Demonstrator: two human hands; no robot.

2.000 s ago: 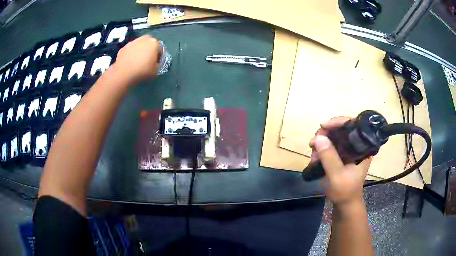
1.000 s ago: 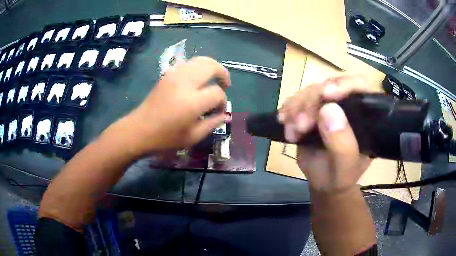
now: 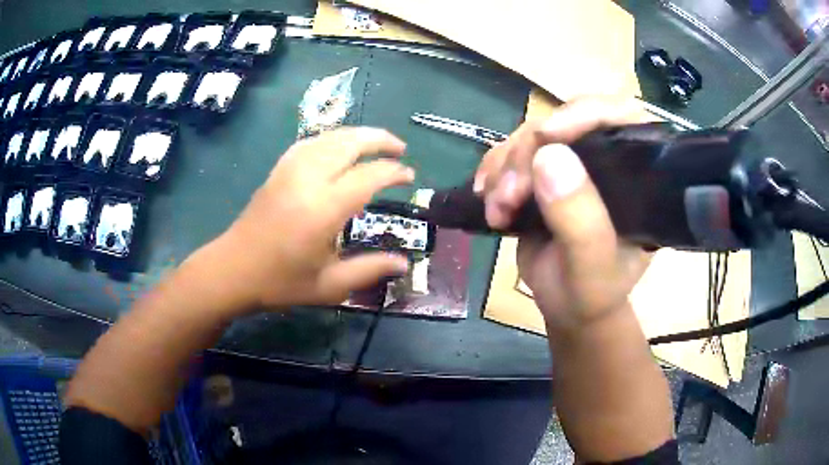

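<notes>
The black light unit [image 3: 391, 232] with a pale dotted face sits on the dark red board fixture [image 3: 450, 289], its black cable trailing toward me. My right hand [image 3: 568, 209] grips the thick black electric screwdriver [image 3: 664, 186], held sideways with its front end at the unit's upper right. The bit tip cannot be made out. My left hand [image 3: 318, 222] is at the unit's left side, fingers apart and curved around it; whether it touches the unit or holds a tiny screw cannot be told.
Rows of black housings with white inserts [image 3: 116, 225] stand at left. A clear bag [image 3: 327, 102] and a slim silver tool [image 3: 459, 127] lie beyond the fixture. Cardboard sheets [image 3: 564, 45] lie at back and right. Black corded units [image 3: 671, 76] are at the far right. A blue crate [image 3: 36, 413] is lower left.
My left hand has moved from the clear bag to the unit, and its fingers have opened. The screwdriver has swung from the right to level beside the unit.
</notes>
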